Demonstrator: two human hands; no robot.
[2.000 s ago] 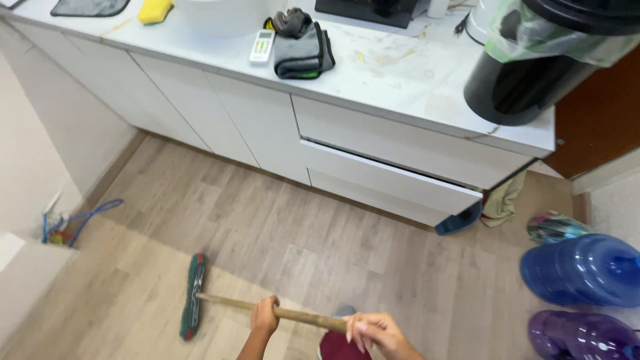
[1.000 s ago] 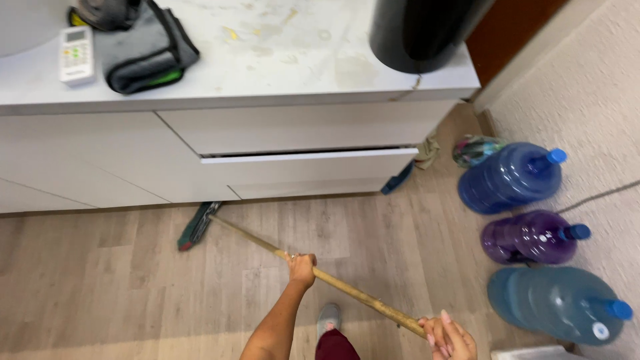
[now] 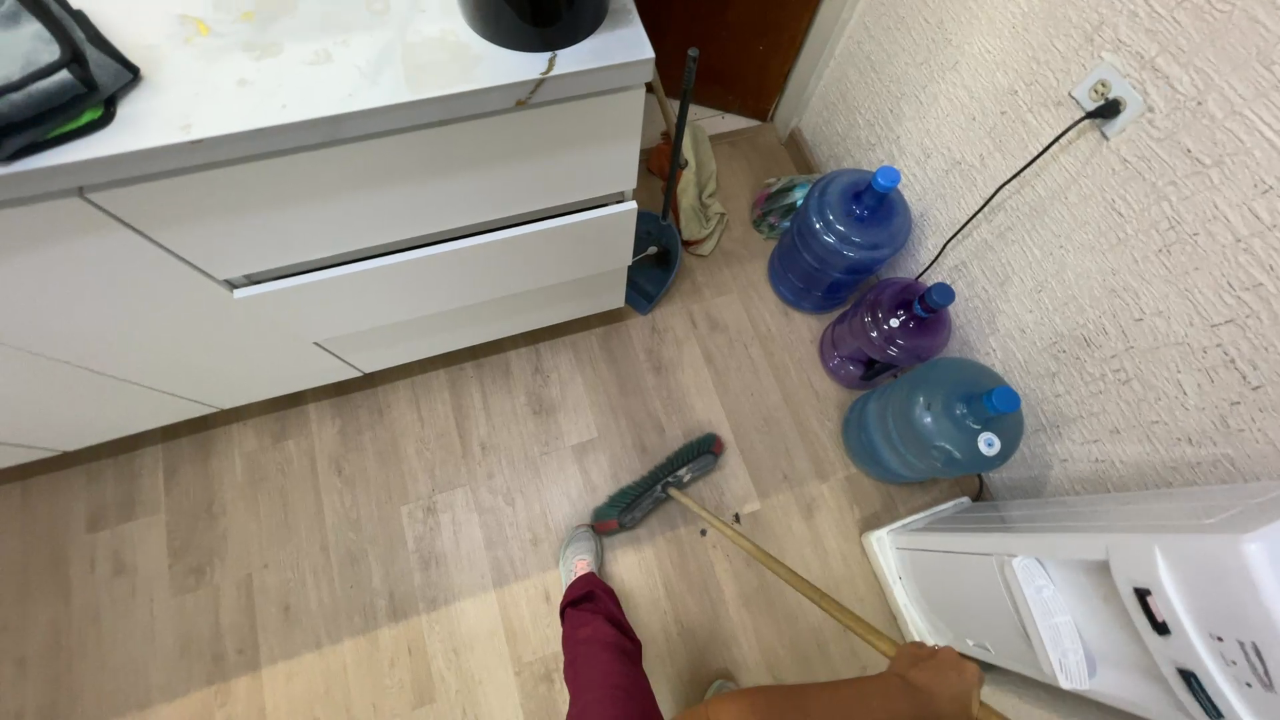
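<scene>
My left hand [image 3: 935, 682] is closed around the wooden handle of a broom [image 3: 790, 578] at the lower right. The handle runs up and left to the broom head [image 3: 658, 484], which has green bristles and red ends and lies on the floor beside my shoe [image 3: 581, 555]. Small dark bits [image 3: 704, 532] lie on the floor just right of the head, by the handle. The handle's upper end leaves the frame at the bottom. My right hand is out of view.
White cabinets [image 3: 440, 200] stand at upper left, one drawer slightly out. A blue dustpan [image 3: 655, 260] and cloth [image 3: 703, 195] are at their corner. Blue [image 3: 840, 240], purple [image 3: 885, 335] and teal [image 3: 930, 420] water jugs line the wall, above a white appliance [image 3: 1080, 590].
The broom head has moved from the foot of the cabinets to the floor beside my shoe, nearer the jugs. My right hand has left the view. The view has shifted right.
</scene>
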